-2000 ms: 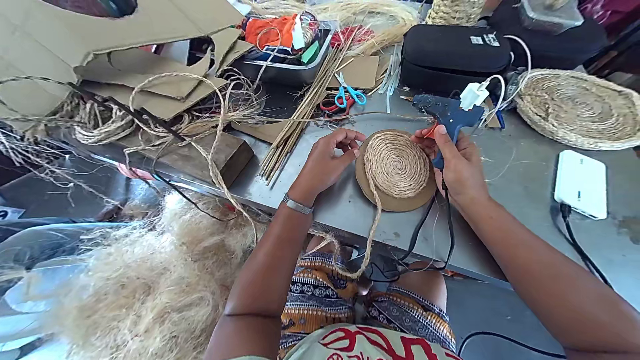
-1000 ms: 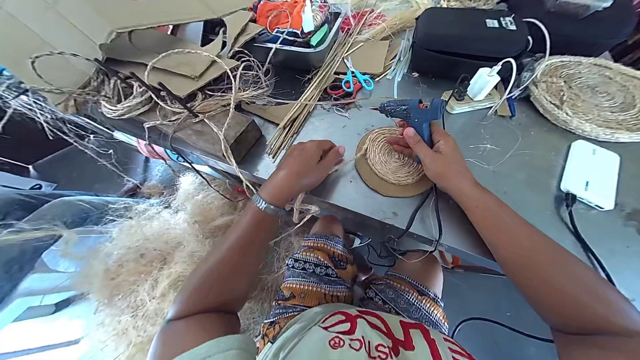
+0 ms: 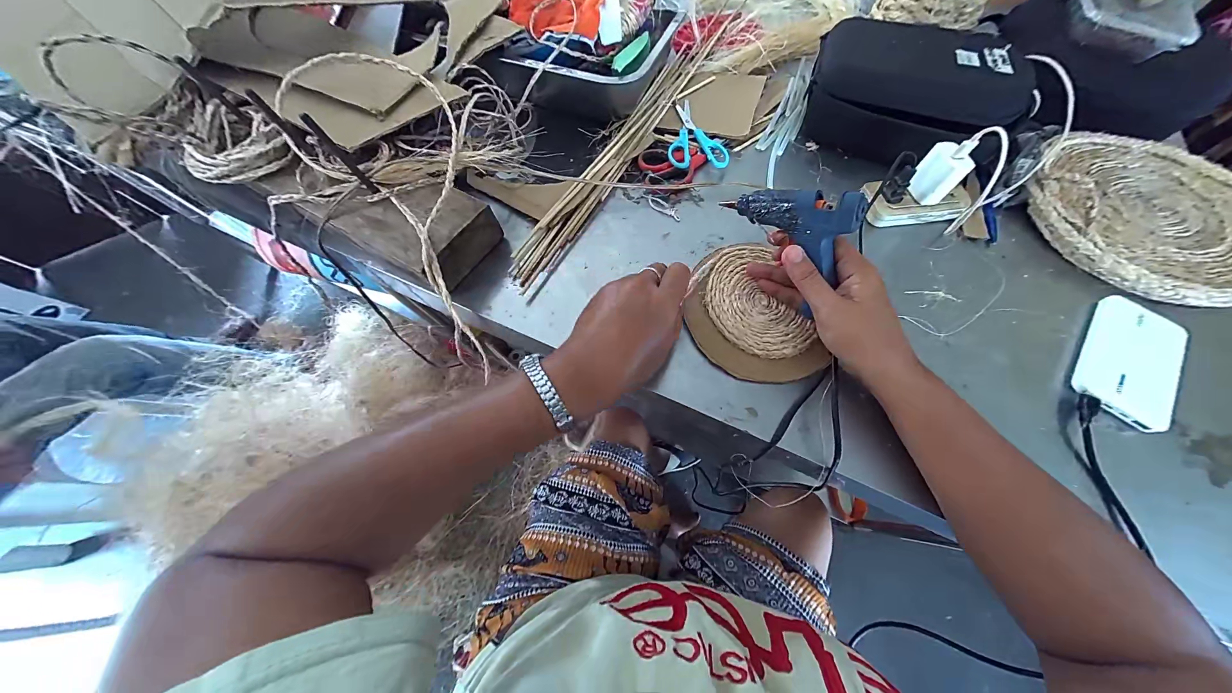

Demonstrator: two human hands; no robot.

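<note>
A coil of braided natural-fibre rope (image 3: 751, 303) lies flat on a round cardboard disc (image 3: 746, 366) near the table's front edge. My right hand (image 3: 837, 298) grips a blue hot glue gun (image 3: 813, 217) above the coil's right side, its nozzle pointing left and some fingers over the coil. At the left rim of the disc is my left hand (image 3: 630, 327), fingers closed together by the coil's edge; they seem to pinch the rope's end, though the hand hides most of it. The glue gun's black cord hangs over the table edge.
Scissors with blue handles (image 3: 698, 144), a red-handled pair (image 3: 669, 168) and thin dry stalks (image 3: 602, 183) lie behind. A wooden block (image 3: 423, 236) with rope stands left. Rightward are a white power bank (image 3: 1131, 361), a plug on a socket (image 3: 938, 173) and a large woven round (image 3: 1136, 217).
Two seconds ago the glue gun pointed another way and the rope hung over the table edge. My left hand, lower left of the disc one second ago, has come to its rim.
</note>
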